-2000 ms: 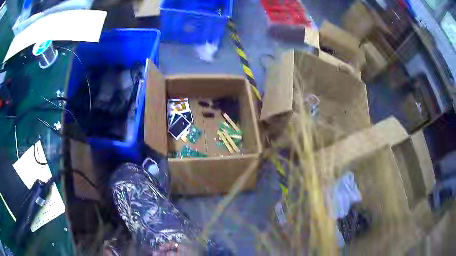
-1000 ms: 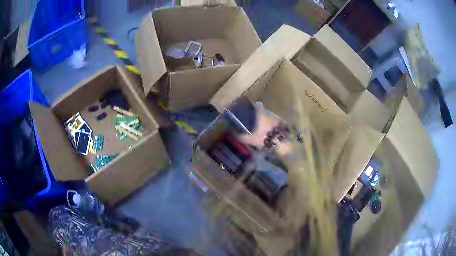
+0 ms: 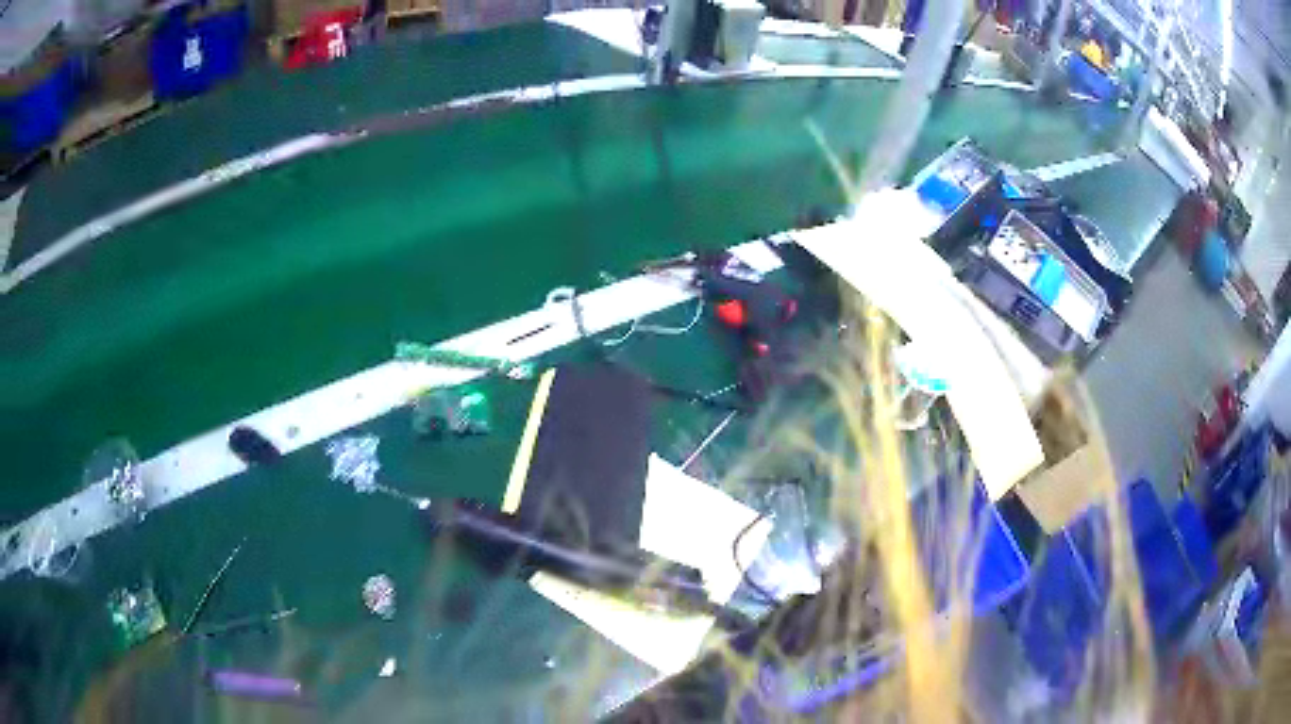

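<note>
No hand is clearly seen; strands of hair blur the lower part of the view. On the dark green bench top (image 3: 467, 622), an electric screwdriver (image 3: 566, 556) lies across a black mat (image 3: 583, 446) and pale paper (image 3: 701, 530). Small green circuit boards (image 3: 453, 412) lie left of the mat. A heap of screws (image 3: 380, 594), a purple tool (image 3: 255, 685) and tweezers (image 3: 213, 587) lie nearer, at the lower left. A black and red tool (image 3: 750, 308), perhaps a hot glue gun, lies beyond the mat.
A green conveyor belt (image 3: 425, 241) with a white edge strip (image 3: 326, 402) runs behind the bench. Grey trays (image 3: 1048, 280) stand at the right back. Blue bins (image 3: 1069, 580) and a carton (image 3: 1069, 474) stand at the right. A long white sheet (image 3: 977, 389) curves beside them.
The view has swung from the floor cartons to the bench and conveyor. The hand seen over the carton one second ago is out of view.
</note>
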